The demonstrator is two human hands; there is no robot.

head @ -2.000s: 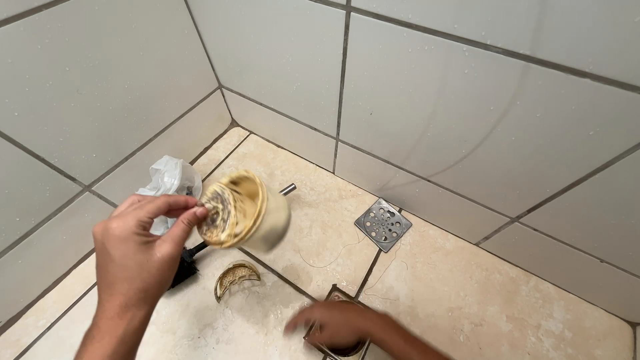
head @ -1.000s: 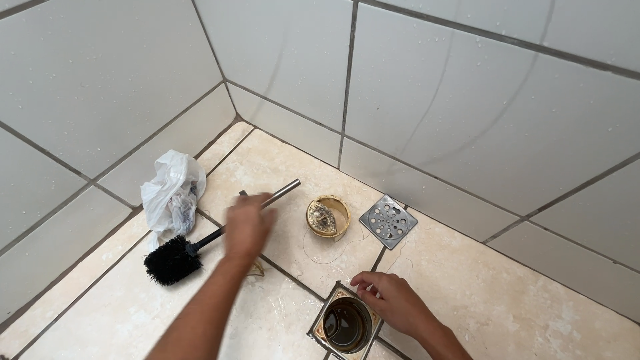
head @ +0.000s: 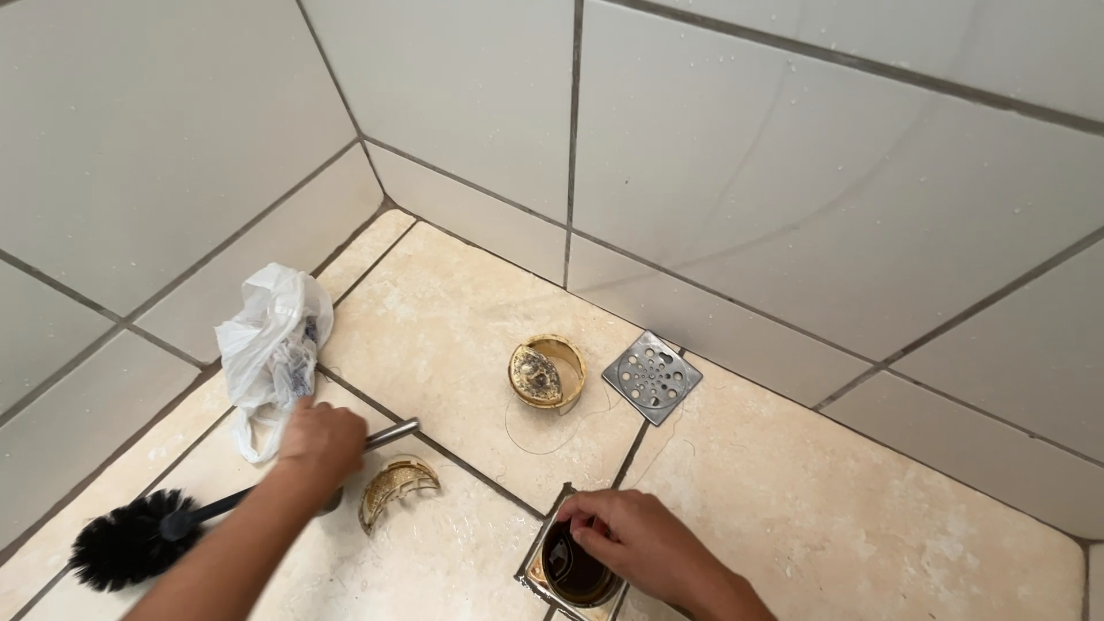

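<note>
My left hand (head: pixel 321 444) is at the lower edge of a crumpled white plastic bag (head: pixel 274 332), over the handle of a black-bristled toilet brush (head: pixel 134 539); its fingertips are partly hidden, so its grip is unclear. My right hand (head: pixel 625 535) rests at the rim of the open floor drain (head: pixel 582 565), fingers bent over dark water. Between the hands a curved yellowed plastic piece (head: pixel 397 487) lies on the floor. Farther back stands a round yellowed plastic cup (head: pixel 565 345) with a dirty, dark-stained piece (head: pixel 535 375) in it. Right of that lies a square metal drain grate (head: pixel 653 377).
Grey-white wall tiles (head: pixel 466 181) meet the beige floor tiles (head: pixel 828 492) in a corner behind the bag. The brush's metal handle end (head: pixel 401 431) points toward the cup. Loose hairs lie on the floor near the cup and grate.
Two seconds ago my left hand held up the dirty piece by the cup; now the piece sits in the cup on the floor. My left hand has since moved over the brush handle to the bag.
</note>
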